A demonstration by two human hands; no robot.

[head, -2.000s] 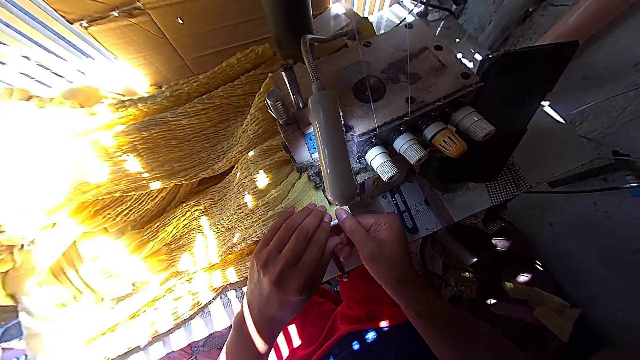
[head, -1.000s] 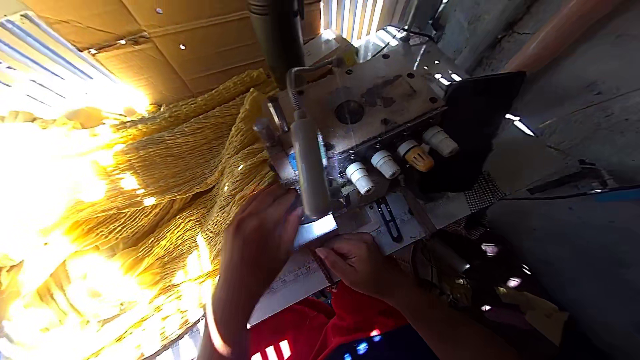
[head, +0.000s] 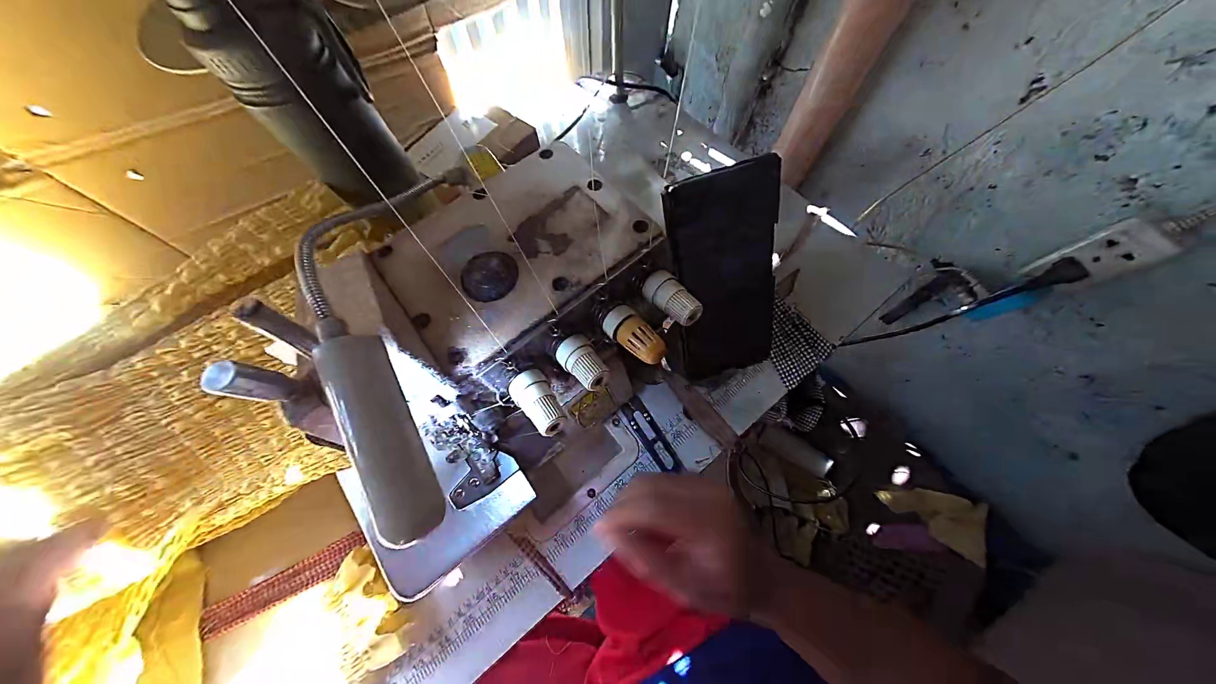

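An overlock sewing machine [head: 475, 256] stands at the middle, with several tension knobs [head: 582, 362] along its front. A lamp with a flexible neck [head: 380, 437] hangs over its presser foot and metal plate [head: 475, 532]. My right hand [head: 670, 537], blurred and with curled fingers, is just in front of the machine, near dark thread snips [head: 651, 435] on the table; whether it holds anything is unclear. At the left edge my left hand [head: 43, 589], blurred and partly cut off by the frame, is over yellow crinkled fabric [head: 190, 418]; its fingers cannot be made out.
A black upright panel [head: 724, 266] stands right of the knobs, beside checked cloth [head: 796, 342]. A power strip [head: 1107, 252] with cables is at the right wall. Measuring tape [head: 475, 608] runs along the table's front edge. Fabric scraps [head: 936, 518] lie below right. A dark pipe [head: 285, 85] rises behind.
My hands were together below the lamp; now they are far apart, the left one at the far left over the yellow fabric. The view has moved closer to the machine.
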